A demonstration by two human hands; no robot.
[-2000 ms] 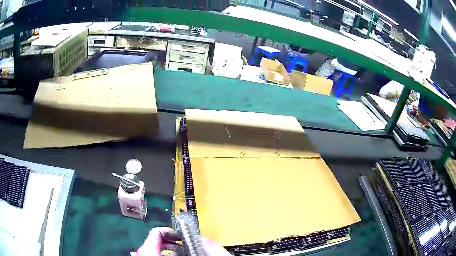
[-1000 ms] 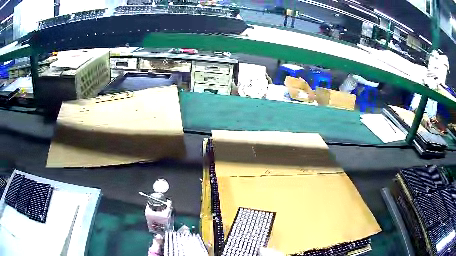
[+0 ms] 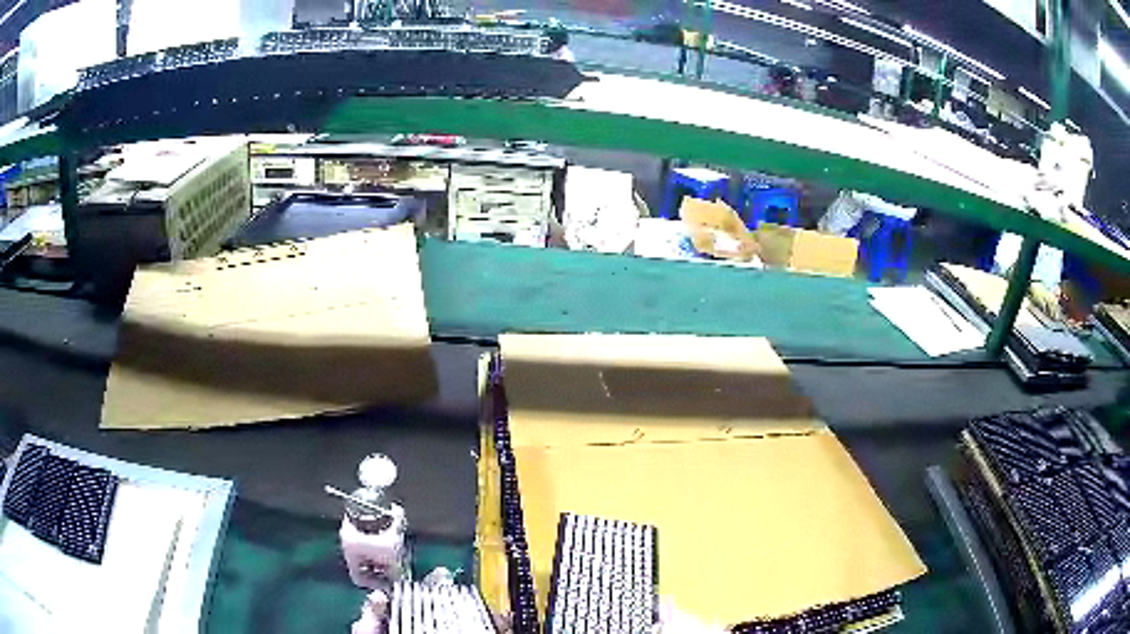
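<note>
A black panel with rows of pale dots (image 3: 604, 577) shows over the near left part of the tan cardboard sheet (image 3: 694, 508), which covers a stack of modules (image 3: 506, 495). My right hand (image 3: 684, 617) is a pale blur at the panel's lower right edge, mostly cut off. My left hand (image 3: 372, 612) shows as pinkish fingertips at the bottom edge, around a pale ridged piece (image 3: 439, 604), likely another module, tilted. The bottle (image 3: 373, 551) with a round top stands just behind it, a thin stick across its top.
A white tray (image 3: 213, 526) with dark modules (image 3: 60, 502) lies far left. Loose cardboard (image 3: 267, 328) lies behind the bottle. A second module stack (image 3: 1066, 508) is at the right edge. A green shelf rail (image 3: 744, 143) crosses above; papers (image 3: 929, 320) lie back right.
Two seconds ago a blurred grey piece was at my hands beside the stack. Now a dotted panel faces up over the cardboard and a ridged piece is at my left hand. The view has shifted.
</note>
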